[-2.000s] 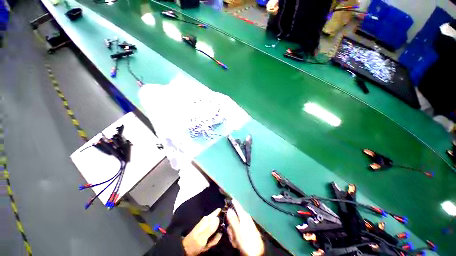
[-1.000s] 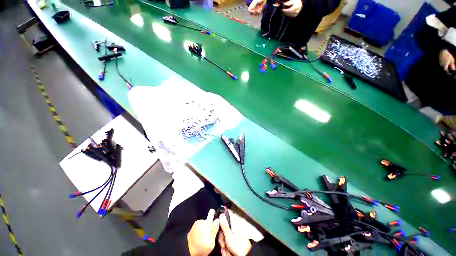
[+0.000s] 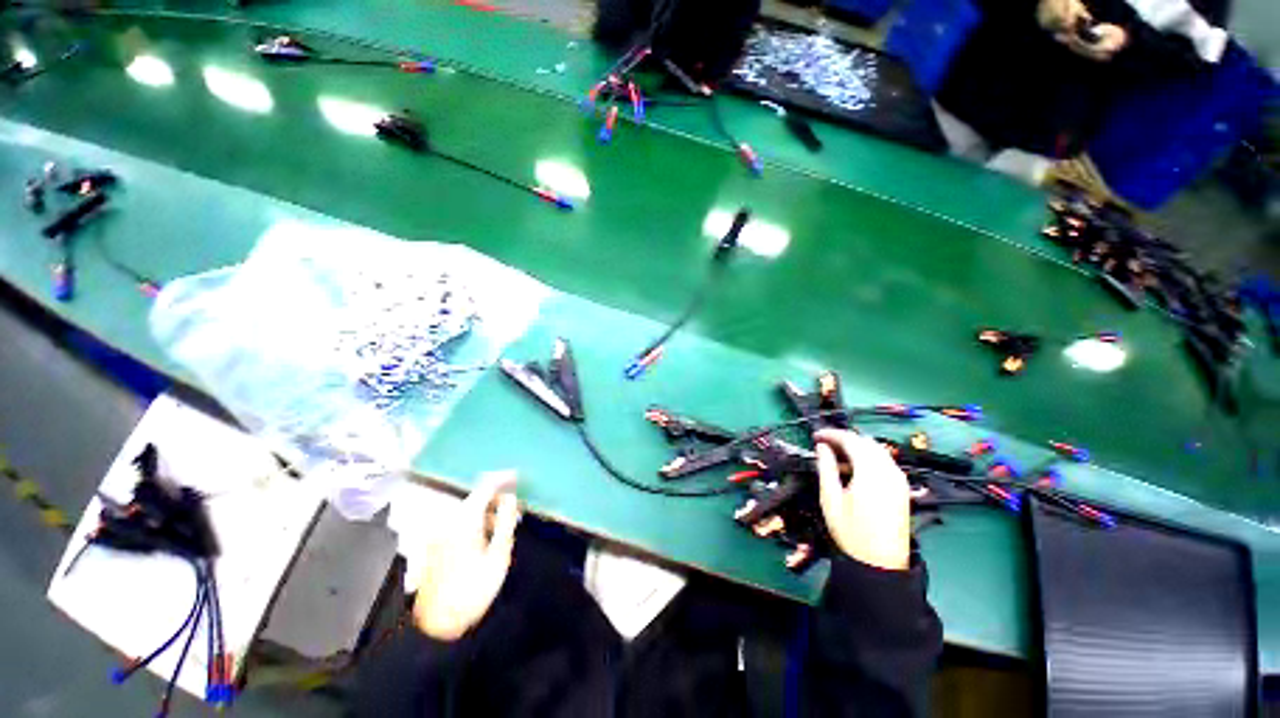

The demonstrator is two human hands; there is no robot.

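Observation:
My left hand [image 3: 466, 561] is at the bench's front edge, fingers apart, with nothing visible in it. My right hand [image 3: 868, 502] reaches into the pile of black battery clamp leads [image 3: 779, 522], which have copper-orange jaw tips and red-blue ends. Its fingertips are among the clamps; whether they grip one is not clear. A separate clamp lead [image 3: 545, 382] lies on the bench between my hands, its cable curving to the pile. Small silver pieces [image 3: 407, 337] lie on a whitish plastic bag [image 3: 253, 330] at left.
Spaced clamp leads lie on the green conveyor [image 3: 870, 267], one [image 3: 727, 236] straight ahead. A black ribbed tray [image 3: 1144, 603] stands at right. A white box [image 3: 105, 582] at lower left holds several leads. Across the line are a tray of silver pieces [image 3: 807, 70], another clamp heap [image 3: 1137, 274] and a person's hand.
My hands were together over my lap on a small dark item; now they are apart, the right one at the pile. A clamp lead now lies on the conveyor ahead. The view has turned right.

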